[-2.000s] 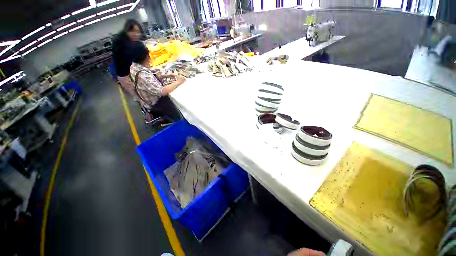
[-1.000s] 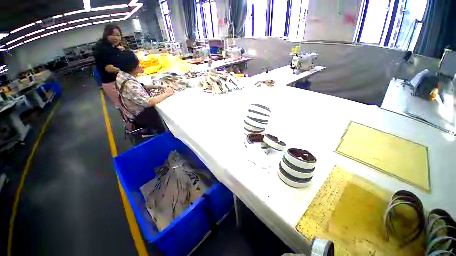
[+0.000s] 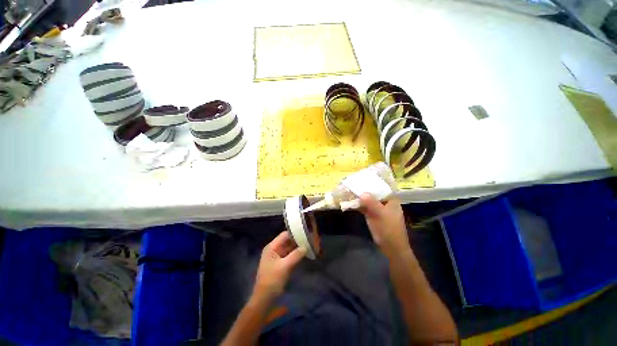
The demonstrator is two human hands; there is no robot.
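Note:
My left hand (image 3: pixel 276 262) holds a white and dark ring-shaped band (image 3: pixel 296 225) upright by its lower edge, in front of the table edge. My right hand (image 3: pixel 384 217) grips a glue bottle (image 3: pixel 365 186) with a white wrap, tilted to the left. The bottle's thin nozzle points at the band's upper inner edge; whether it touches, and whether glue comes out, I cannot tell. Open curved bands (image 3: pixel 414 135) stand in a row on the right of the stained yellow board (image 3: pixel 291 149), with a smaller group (image 3: pixel 344 111) beside them.
Striped stacked bands (image 3: pixel 216 130) and a taller stack (image 3: pixel 111 92) stand at the left, with crumpled white cloth (image 3: pixel 157 153). A paler yellow board (image 3: pixel 306 51) lies farther back. A small grey scrap (image 3: pixel 478 111) lies right. Blue bins (image 3: pixel 169 284) (image 3: pixel 497 250) are below the table edge.
The view has swung right and down from the aisle and the people to the table front. Both hands, the band and the bottle are now in full view.

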